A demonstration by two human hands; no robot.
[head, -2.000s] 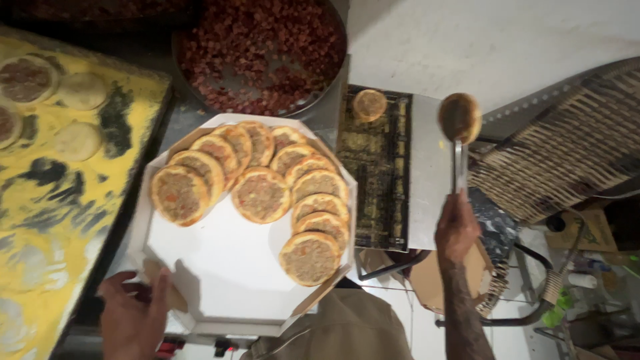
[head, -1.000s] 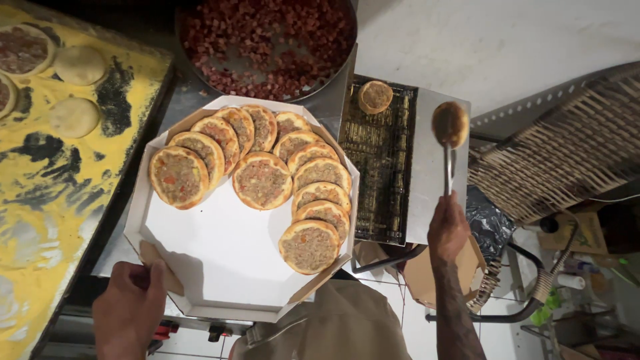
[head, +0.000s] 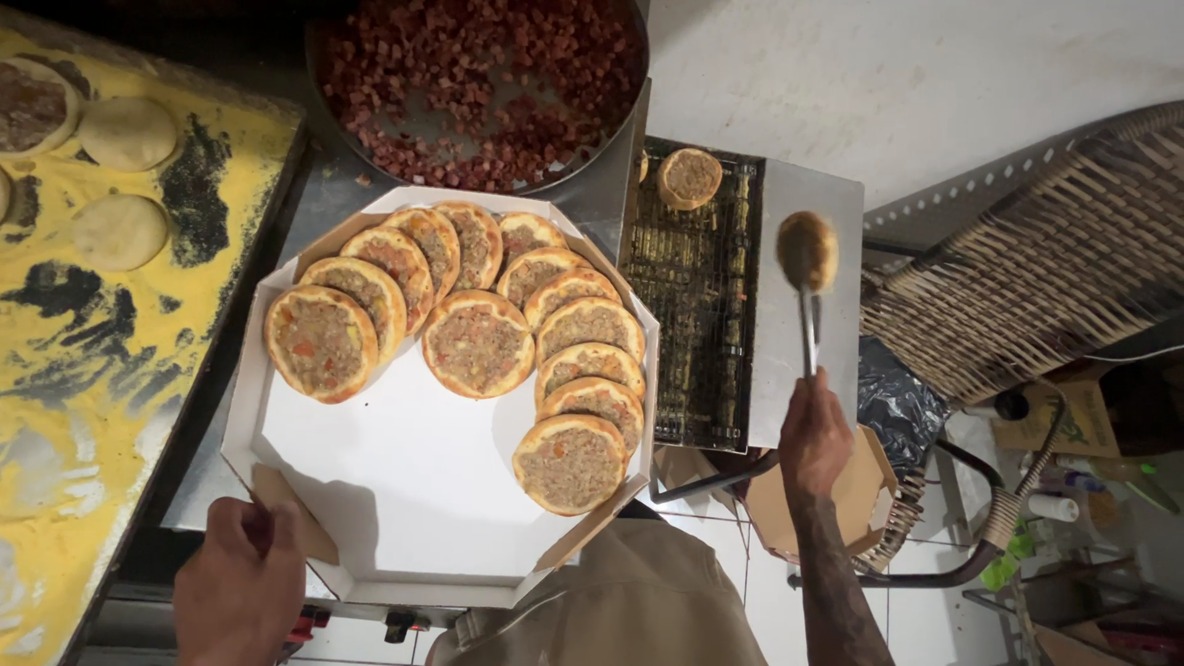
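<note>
My left hand (head: 242, 569) pinches a cardboard flap (head: 294, 513) at the lower left edge of an octagonal pizza box (head: 370, 481). Inside the box, several small round meat-topped flatbreads (head: 478, 344) lie overlapping in a curve along its far and right sides. My right hand (head: 817, 435) is closed on the handles of metal tongs (head: 809, 333). A flatbread (head: 807, 250), slightly blurred, is gripped in the tongs' tips above a metal side plate. Left of the tongs, one more flatbread (head: 690, 178) sits at the far end of a dark wire conveyor (head: 689, 324).
A round pan of diced reddish meat (head: 481, 102) stands beyond the box. On the left, a floured yellow board (head: 92, 370) bears dough rounds (head: 128, 133). A woven chair (head: 1027, 250) stands right, near a black plastic bag (head: 897, 398) and another cardboard box (head: 823, 509).
My left fingers have closed on the box flap since the earliest frame. The tongs still hold the flatbread. The flatbread on the conveyor remains near its far end.
</note>
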